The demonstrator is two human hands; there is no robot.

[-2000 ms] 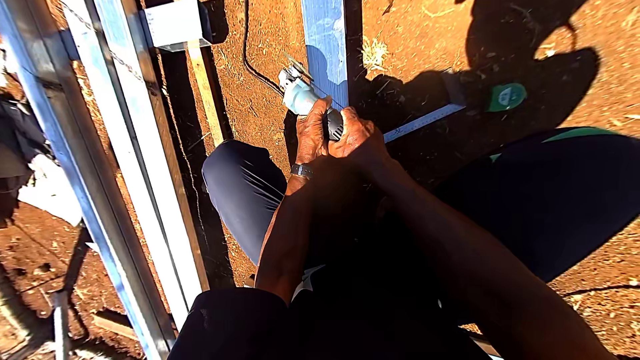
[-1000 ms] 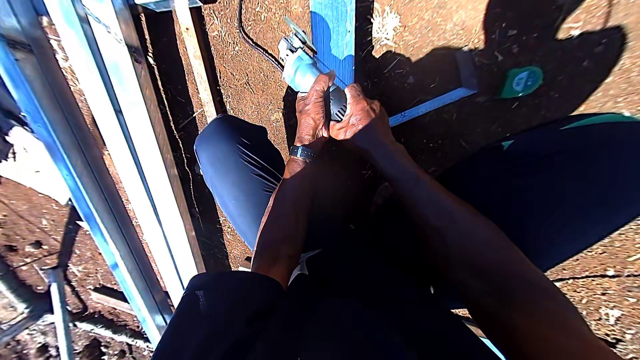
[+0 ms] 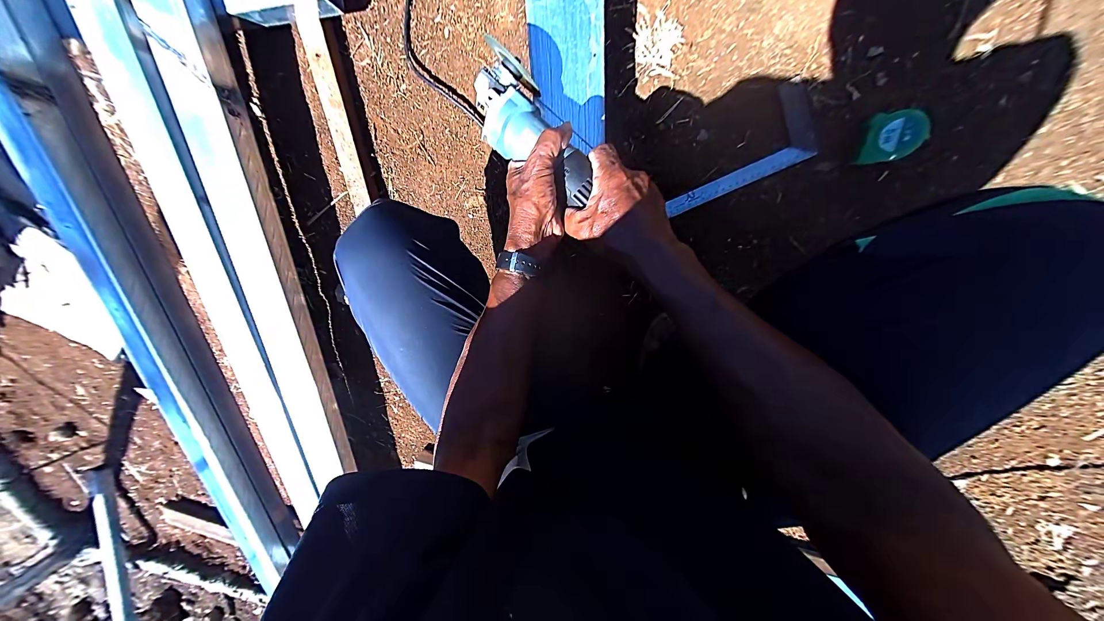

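Note:
An angle grinder (image 3: 516, 125) with a pale teal body and dark rear end lies across the upper middle of the view. My left hand (image 3: 536, 190) is wrapped around its body from the left, with a dark strap on the wrist. My right hand (image 3: 617, 197) holds the dark rear end from the right. The grinder's thin disc (image 3: 511, 64) points up and away from me, left of a bluish metal bar (image 3: 567, 69) on the ground. Whether the disc spins cannot be told. My palms and most fingertips are hidden.
Long metal box sections (image 3: 216, 259) run along the left, beside a wooden strip (image 3: 332, 108). A black cord (image 3: 412, 52) leads up from the grinder. At the right, a metal carpenter's square (image 3: 742, 179) and a green tape measure (image 3: 895, 136) lie in shadow on bare soil.

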